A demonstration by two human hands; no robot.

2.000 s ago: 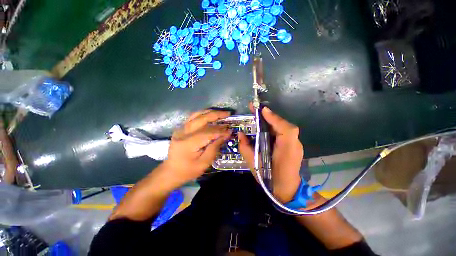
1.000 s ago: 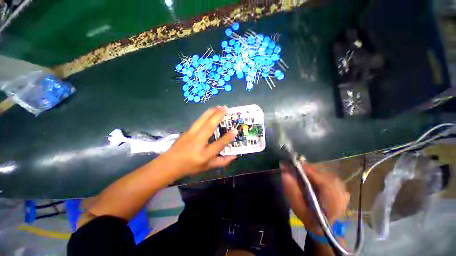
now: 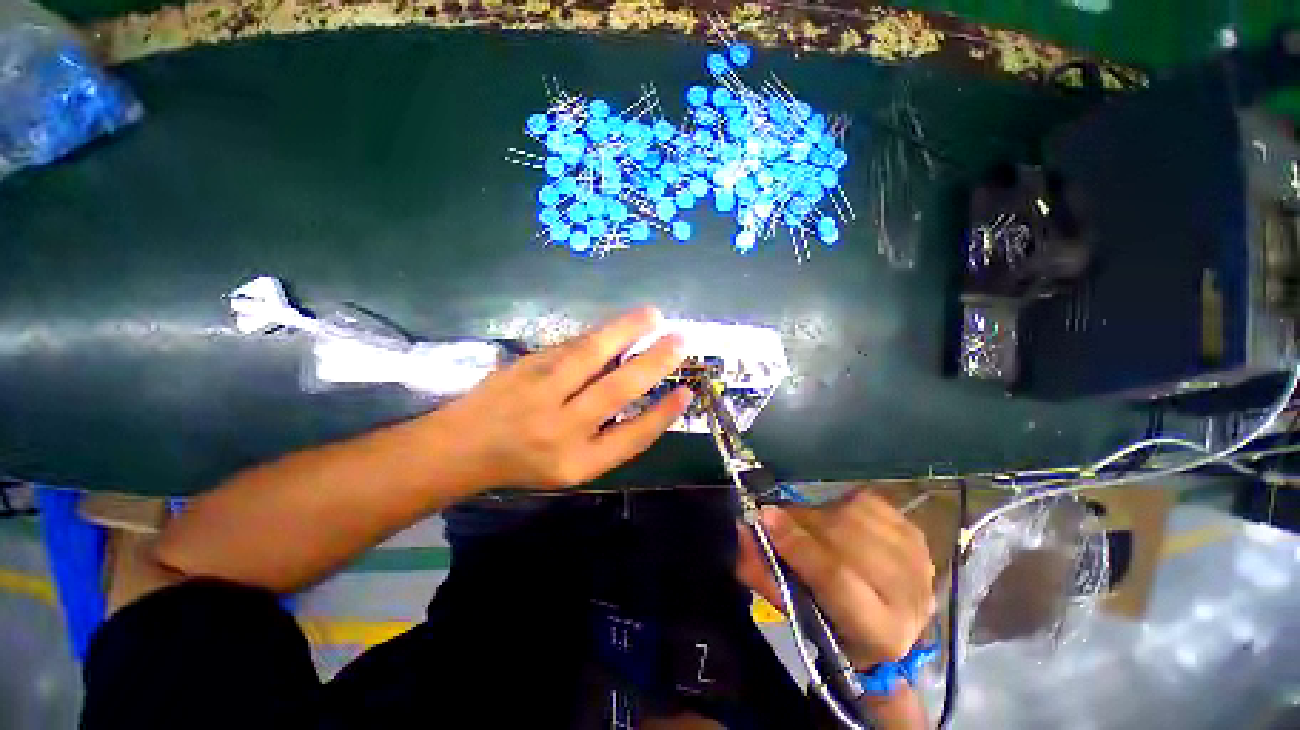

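Observation:
The white unit [image 3: 753, 342] lies tilted on the bench with its circuit board [image 3: 702, 374] showing. My left hand [image 3: 578, 407] lies over its left part, fingers gripping the shell and hiding much of the board. My right hand [image 3: 844, 563] is closed around the soldering iron [image 3: 749, 474], below and right of the unit. The iron's tip reaches onto the board near my left fingertips; whether it touches a joint is too small to tell. The bundled white power cord [image 3: 406, 364] lies left of the unit, its plug [image 3: 261, 305] at the far end.
A heap of blue disc components [image 3: 684, 164] lies beyond the unit. The dark box [image 3: 1162, 243] stands at right, with a small dark tray [image 3: 988, 340] holding wires. A bag of blue discs [image 3: 57, 93] is at far left. The iron's cable [image 3: 1126, 471] runs right. A rusty rail [image 3: 570, 20] edges the bench.
My right hand came back from the right with the iron, its tip now at the board. The unit has tilted under my left hand. The view has shifted, showing more of the dark box.

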